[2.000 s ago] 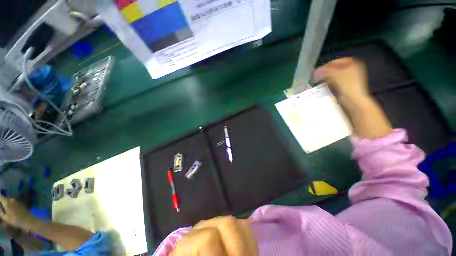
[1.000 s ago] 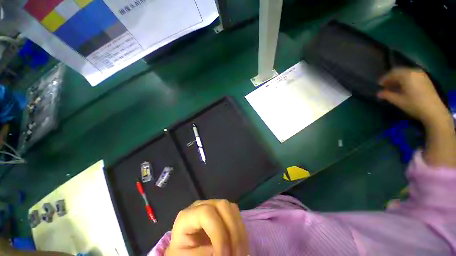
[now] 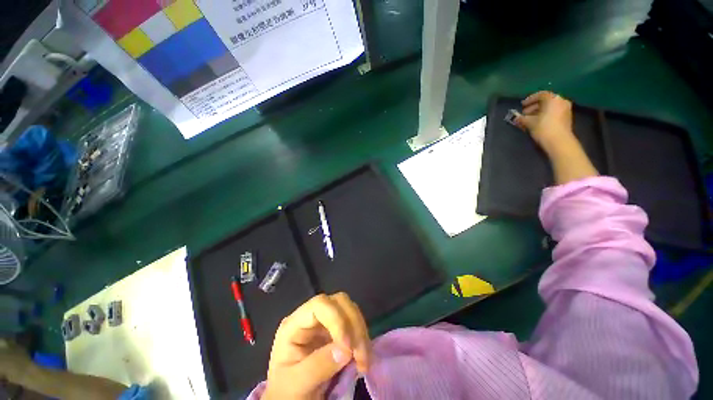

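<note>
My right hand [image 3: 553, 125] is over the upper left of the second black tray [image 3: 653, 168], with its fingertips on a small grey display module [image 3: 513, 117]. My left hand [image 3: 317, 344] is at the bottom centre, fingers curled and tips pinched together, with nothing visible in them. The black divided tray [image 3: 375, 262] lies in front of me. Two small display modules, one [image 3: 248, 267] upright in view and one [image 3: 273, 276] slanted, lie on its left half above a red pen [image 3: 242, 311]. A white pen [image 3: 326, 230] lies on its right half beside a tiny wire piece [image 3: 314, 230].
The record sheet [image 3: 446, 183] lies between the trays, partly under the second tray. A pale post [image 3: 438, 74] stands behind it. A printed page [image 3: 289, 47] hangs at the top. At left are a cream sheet [image 3: 148, 320] with grey parts, a person's arm [image 3: 66, 383] and a clear parts tray [image 3: 102, 160].
The second black tray has come left and now lies flat over part of the record sheet. My right hand has moved onto its upper left, with a module now visible. My left fingers have pinched together.
</note>
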